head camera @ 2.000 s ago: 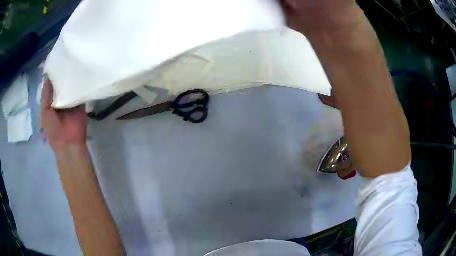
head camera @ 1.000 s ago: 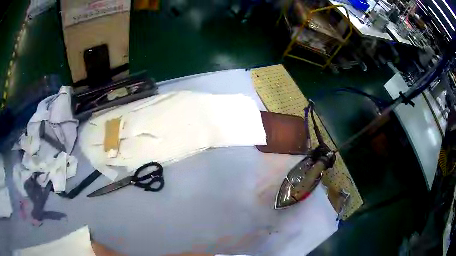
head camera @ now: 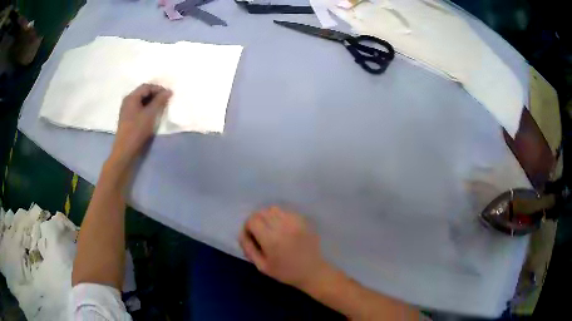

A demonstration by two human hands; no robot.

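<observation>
A flat white cut piece (head camera: 202,88), perhaps a stack, lies at the table's left. My left hand (head camera: 143,114) is on its middle, thumb and fingers pinched together at a small crease in the cloth. My right hand (head camera: 281,243) is at the table's front edge, fingers curled, with nothing visible in it. A stack of cream cut pieces (head camera: 439,53) lies at the back right, partly cut off by the picture's edge.
Black-handled shears (head camera: 373,53) lie beside the cream stack. The steam iron (head camera: 513,212) is at the right, near a reddish-brown rest pad (head camera: 532,145). Grey and pink scraps (head camera: 197,9) and a dark strip (head camera: 282,9) lie at the back. A white heap (head camera: 39,260) is below the table's left.
The view has turned left and down. Both hands are now in clear view. The white piece, only partly seen at the lower left before, now shows whole, with my left hand on it.
</observation>
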